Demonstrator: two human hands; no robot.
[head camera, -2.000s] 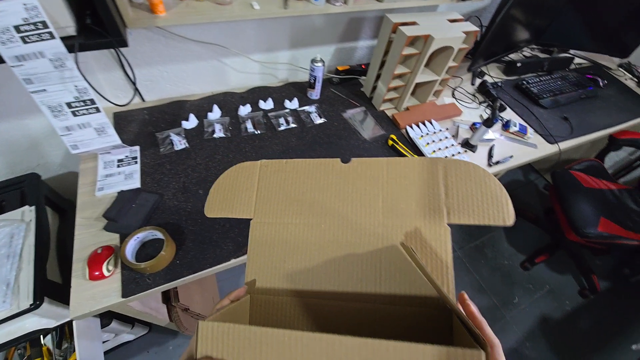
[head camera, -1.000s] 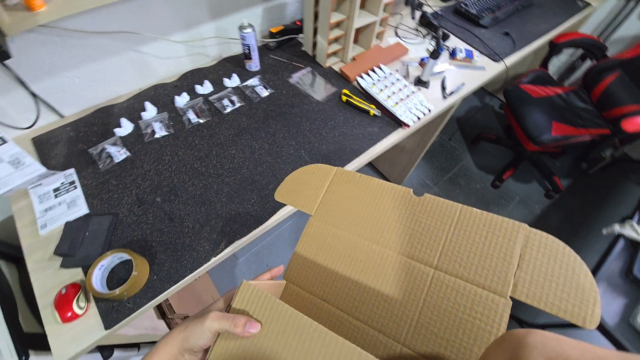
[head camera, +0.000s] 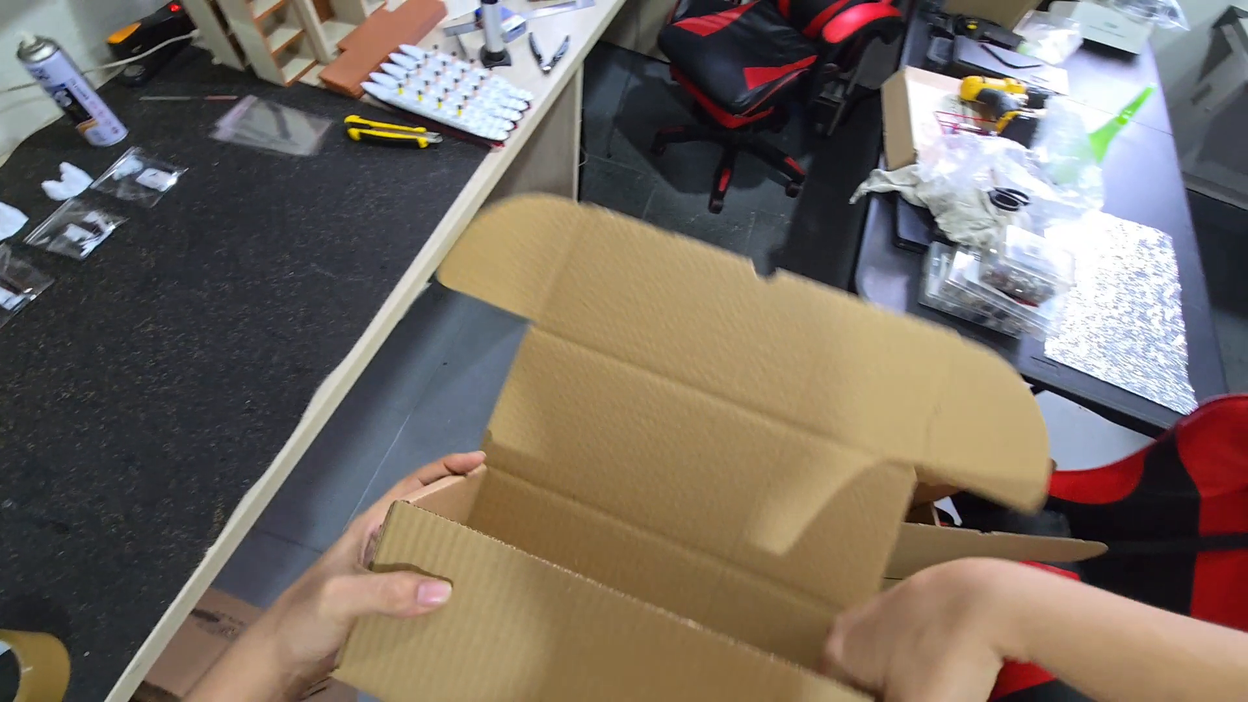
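Observation:
An open cardboard box with its lid flap raised fills the lower middle, held off the table. My left hand grips its left end, thumb on the near wall and fingers round the left side. My right hand reaches in over the right end of the box, with its fingers hidden behind the near wall, so its grasp cannot be told. A separate cardboard flap sticks out to the right beyond my right wrist.
A dark-matted table at left bears a spray can, small plastic bags, a yellow utility knife and a tape roll. Red-black chairs stand beyond and at right. A second table holds a yellow drill and clutter.
The view has swung far to the right. My left hand keeps its grip on the box's left end. My right hand now shows at the box's right end.

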